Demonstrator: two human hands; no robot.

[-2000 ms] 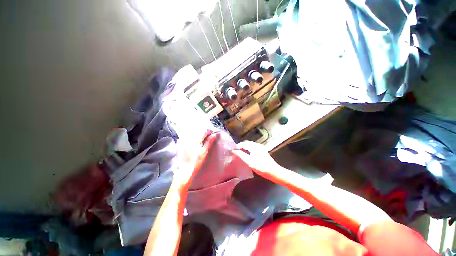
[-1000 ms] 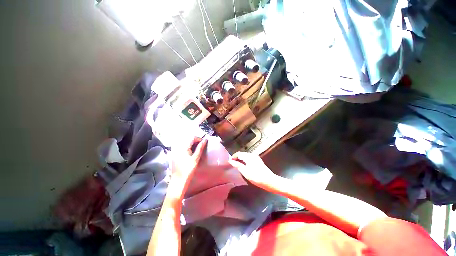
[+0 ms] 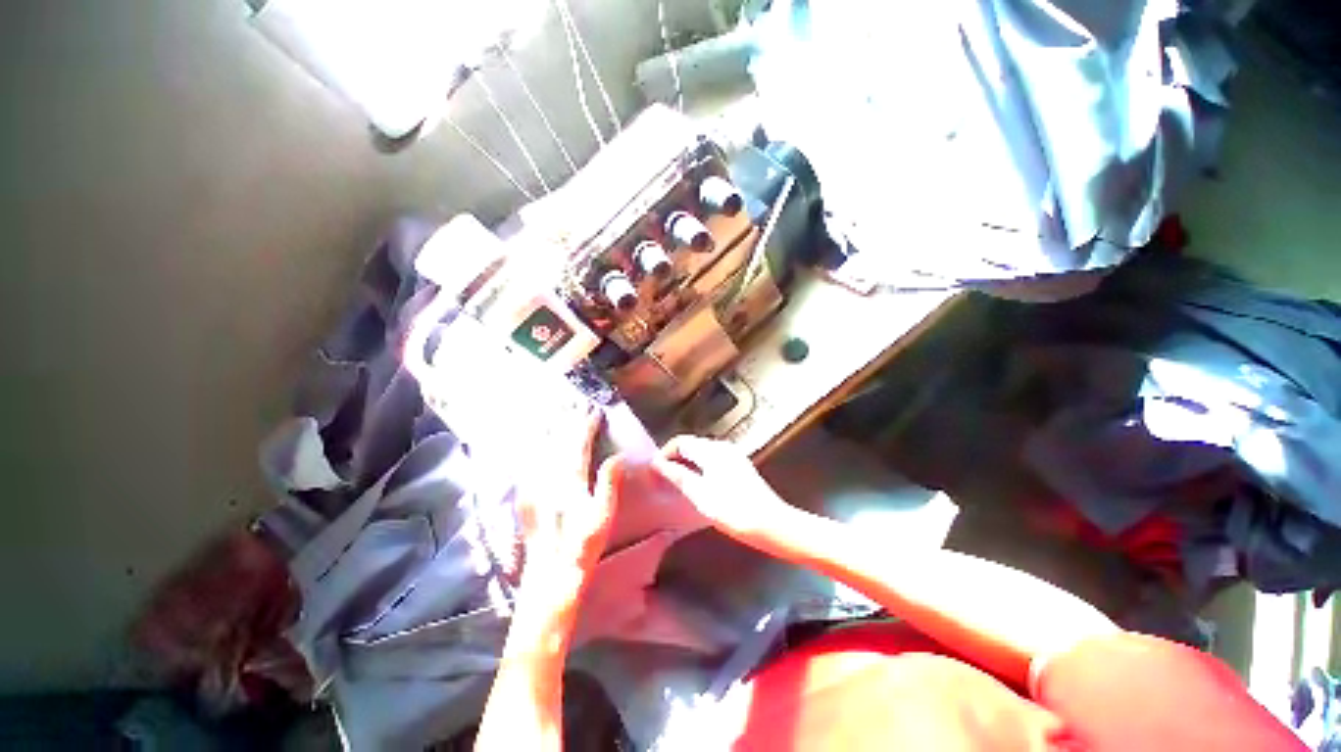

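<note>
The overlock machine (image 3: 662, 272) has four dials and a green label. A grey-lilac cloth panel, pinkish in the sun (image 3: 640, 514), runs from the needle area (image 3: 596, 385) down over my lap. My left hand (image 3: 566, 492) lies on the cloth just below the needle area, its fingers partly washed out by glare. My right hand (image 3: 713, 478) pinches the cloth's right edge at the table's front edge. Sewn grey-lilac pieces (image 3: 390, 566) lie in a crumpled heap to the left of and behind the machine.
A large pale blue pile (image 3: 971, 132) lies on the table right of the machine. The machine table (image 3: 853, 331) has a brown edge. A dark cloth bundle (image 3: 1250, 397) is at the right, with red cloth under it. Threads rise toward a bright white shape (image 3: 397, 52). A reddish bag-like heap (image 3: 221, 617) is at the left.
The view has shifted, so the machine sits further left. My left hand has moved right and lower relative to the needle area, closer to my right hand. The cloth between the hands is more bunched.
</note>
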